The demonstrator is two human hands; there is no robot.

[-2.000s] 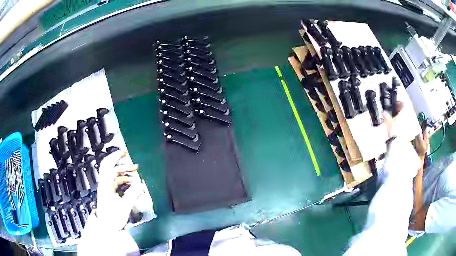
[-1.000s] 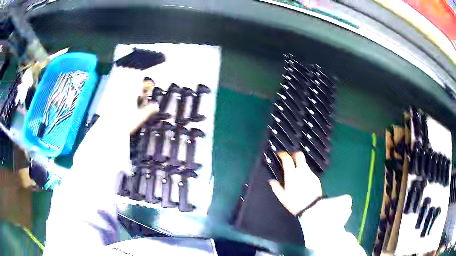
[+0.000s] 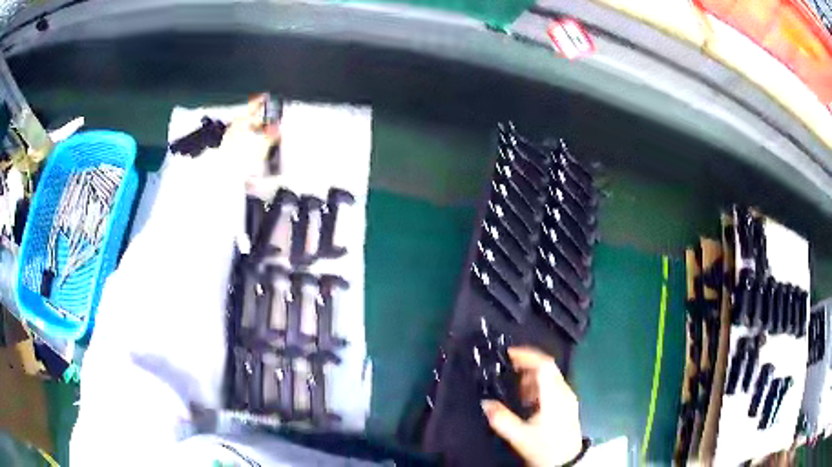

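My left hand [image 3: 255, 137], blurred, is at the top of the left white sheet [image 3: 327, 137], closed around an upright black handle part [image 3: 273, 157]. Black handle assemblies [image 3: 308, 228] lie in rows below it, partly hidden by my sleeve. My right hand [image 3: 540, 410] grips a few slim black arms [image 3: 497, 365] with silver tips over the near part of the dark mat [image 3: 461, 401]. Two slanted rows of slim arms [image 3: 556, 246] lie farther up the mat. A small dark bunch of parts [image 3: 199, 137] lies at the sheet's upper left corner.
A light-blue basket [image 3: 123, 205] of thin metal pins [image 3: 87, 214] stands at far left. At right, another white sheet [image 3: 783, 251] with black parts rests beside cardboard [image 3: 695, 365]. A yellow line [image 3: 659, 356] crosses the green bench.
My left hand has moved up the white sheet, away from the assembly rows. My right hand has moved down the mat, and slim arms now sit in its grip, apart from the rows.
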